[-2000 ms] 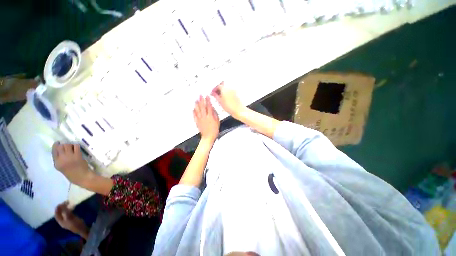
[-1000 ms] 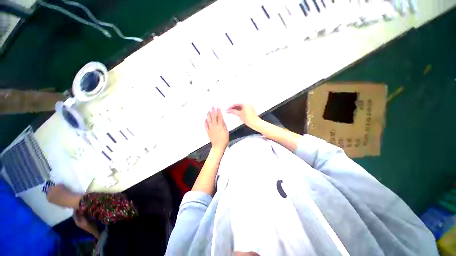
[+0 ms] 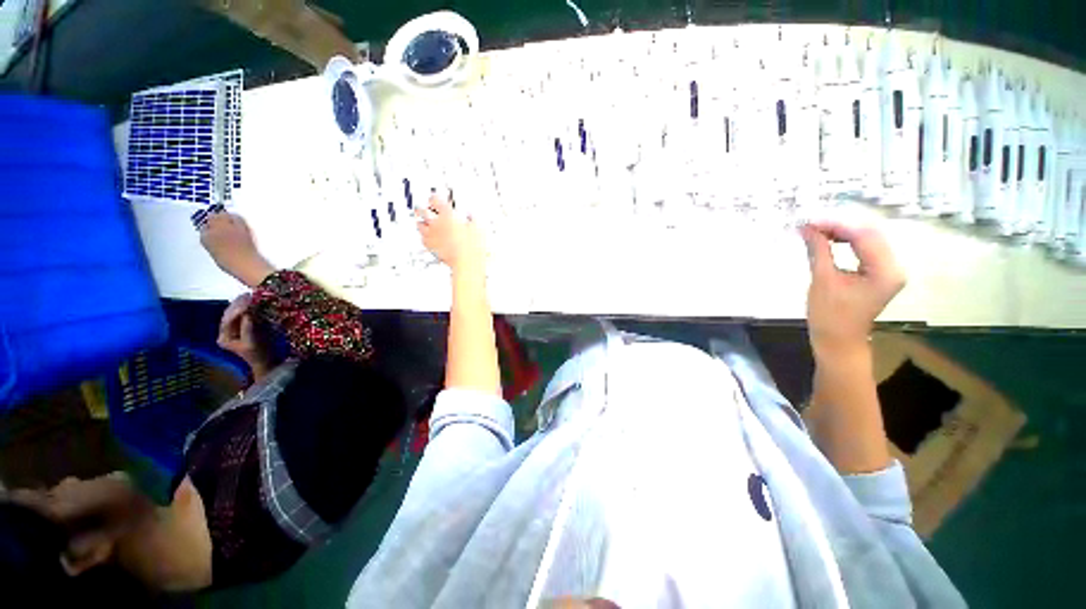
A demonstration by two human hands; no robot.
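White units (image 3: 899,113), slim bars, many with a dark strip, stand in rows along the cream-white bench (image 3: 667,268); the overexposed middle hides most outlines. My left hand (image 3: 449,233) is over the units at the left part of the bench, its fingertips beside dark strips; whether it holds anything cannot be told. My right hand (image 3: 853,276) is over the front of the bench at right, thumb and index fingertips together; a tiny pale piece may be between them, too washed out to tell.
Two white rolls with dark centres (image 3: 432,51) stand at the back left. A sticker sheet (image 3: 175,140) lies farther left, beside a blue crate (image 3: 74,238). A second worker's hand (image 3: 231,246) is at a small cut strip. A carton (image 3: 953,434) is on the floor at right.
The view has turned, so the bench now runs level. My hands, close together before, are now far apart: the left over the units at left, the right out to the right.
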